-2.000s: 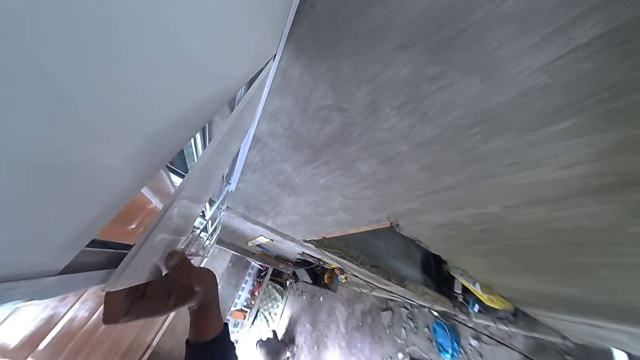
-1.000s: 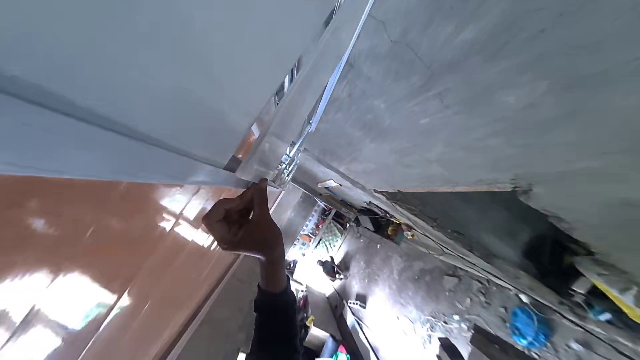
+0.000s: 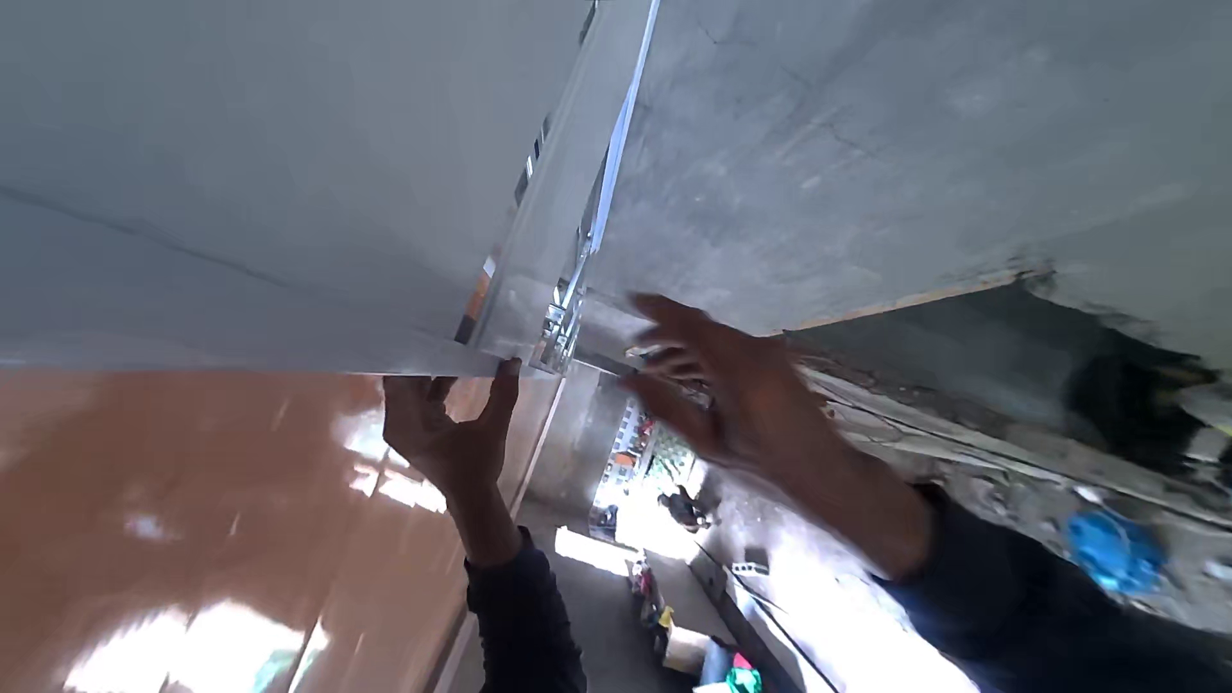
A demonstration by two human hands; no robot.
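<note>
My left hand (image 3: 452,423) pinches the lower edge of a pale flat panel (image 3: 289,192) overhead, thumb at its corner. Beside the panel runs a narrow pale strip (image 3: 549,212), with shiny metal pieces (image 3: 556,332) at its lower end. A thin light-coloured edge strip (image 3: 616,164) runs up along the grey wall. My right hand (image 3: 722,385) is raised just right of the metal pieces, fingers spread and slightly blurred, holding nothing that I can see.
A grey plastered wall (image 3: 914,144) fills the right. Glossy brown panelling (image 3: 241,481) covers the lower left. Far below are a blue plastic container (image 3: 1115,549), a person (image 3: 683,508), a cardboard box (image 3: 685,650) and rubble along the wall base.
My right hand has come into view beside the metal pieces. My left hand stays at the panel's edge. The pale panel now lies closer against the narrow strip than two seconds ago.
</note>
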